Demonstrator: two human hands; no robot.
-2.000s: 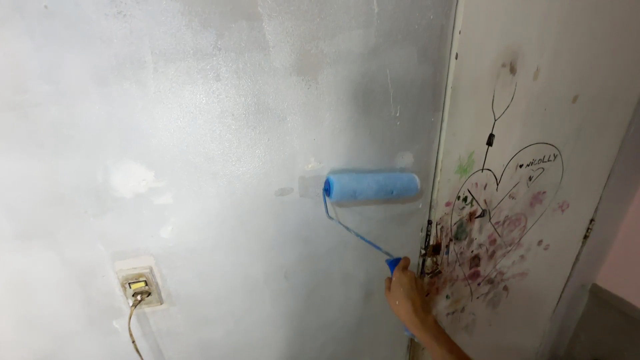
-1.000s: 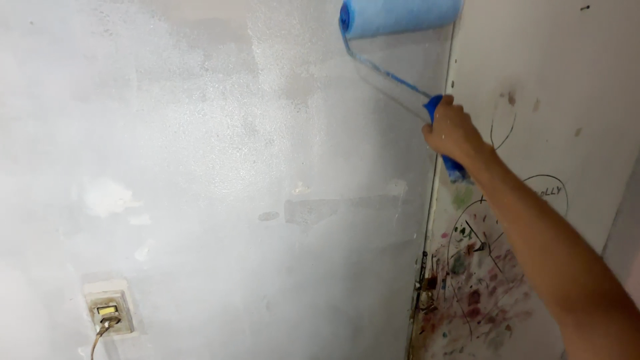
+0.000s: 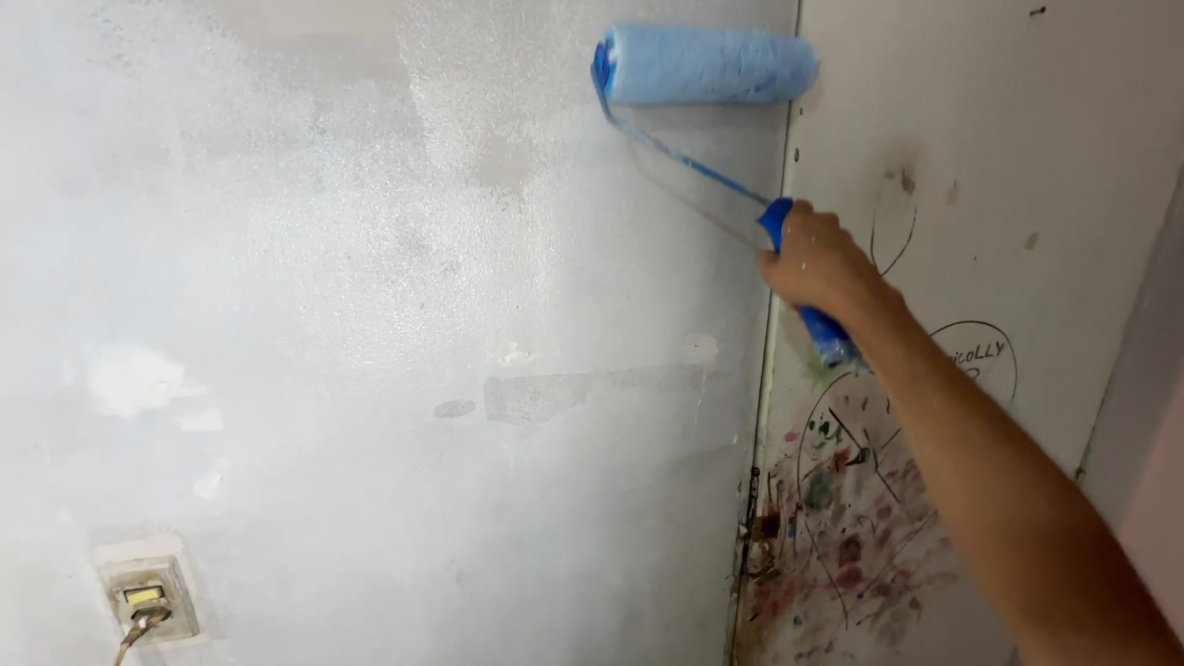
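My right hand (image 3: 819,264) is closed around the blue plastic handle of a paint roller (image 3: 708,65), reaching in from the lower right. The roller's light blue sleeve lies level against the upper part of a grey-white painted wall (image 3: 592,518), its right end at the wall's edge beside the door panel. A bent blue wire frame runs from the sleeve's left end down to the handle. The wall bears wet, shiny paint, white filler patches and a darker grey strip below the roller. My left hand is out of view.
A wall outlet (image 3: 148,597) with a plugged-in cord is at the lower left. To the right, a pale door panel (image 3: 1036,139) carries a drawn heart, writing and reddish smears; a small nail or screw (image 3: 1038,11) sticks out near its top. A pinkish wall borders the far right.
My right hand has raised the roller from mid-wall near the grey strip to the upper wall. Since one second ago, the roller sits slightly lower in view. My grip stays on the handle.
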